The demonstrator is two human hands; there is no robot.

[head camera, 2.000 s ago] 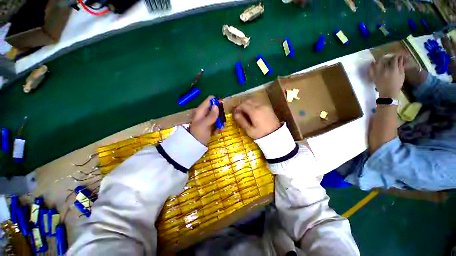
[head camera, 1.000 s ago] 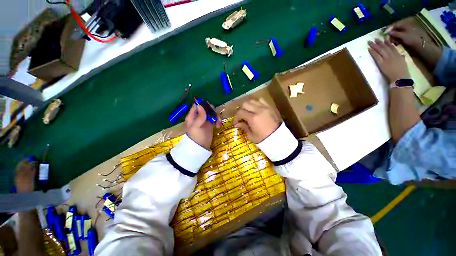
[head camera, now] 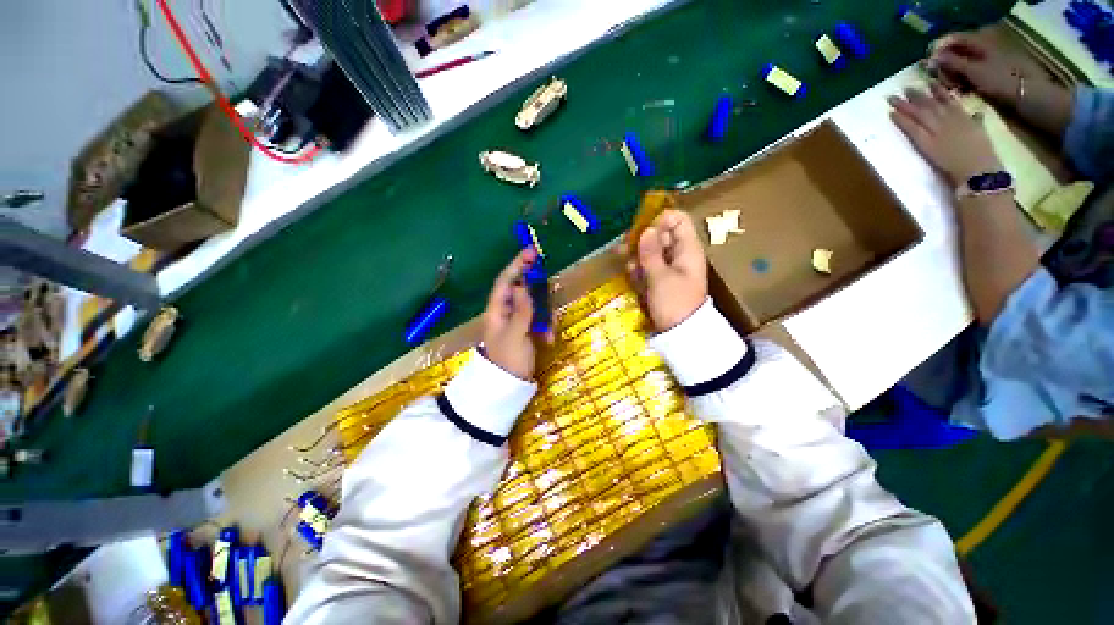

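My left hand holds a blue battery cell upright between thumb and fingers, above the far edge of the amber rows. My right hand is raised to the right of it and holds a small amber-wrapped part between its fingertips. The hands are apart. The shiny amber rows cover the bench under my forearms, with wire ends at their left. An open brown box with pale chips inside stands right of my right hand.
A green belt carries spaced blue cells and tan-wrapped assemblies. More blue cells lie at lower left beside a grey metal bar. Another person's hands and blue sleeve are at the right.
My right hand has lifted from the amber rows, now with an amber part in its fingers. My left hand has turned the cell more upright. The view has shifted, and belt items sit differently.
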